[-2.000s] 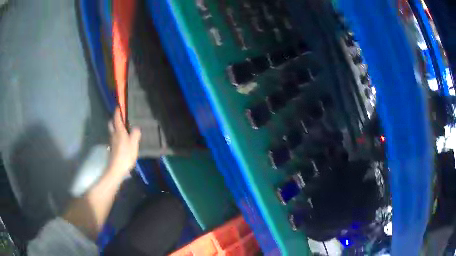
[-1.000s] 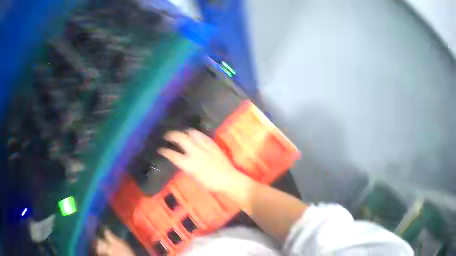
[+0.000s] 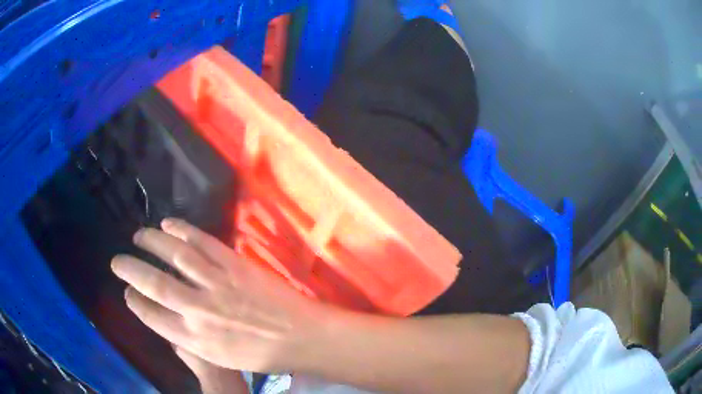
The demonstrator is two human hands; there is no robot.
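Note:
My right hand (image 3: 223, 300) reaches in from the lower right with its fingers spread, palm down, over a dark object. It grips nothing that I can see. A black tray-like piece (image 3: 192, 173) with a raised edge lies just beyond the fingertips, blurred and partly in shadow. An orange-red compartment tray (image 3: 339, 208) lies slanted beside it, above my forearm, with inner walls showing. A patch of skin below my right hand, at the bottom edge, may be its thumb or part of my left hand. No watch unit can be made out.
A thick blue metal rack frame (image 3: 46, 58) bends around the left and top. Dark-clothed legs (image 3: 408, 115) are right of the orange tray. A blue curved metal or plastic piece (image 3: 531, 208), a cardboard box (image 3: 627, 285) and a green surface (image 3: 662, 219) are at the right.
The view has swung down from the green watch shelf to the trays. My right hand has moved lower left in view, and the orange tray now shows its tilted side. The left hand is no longer clear.

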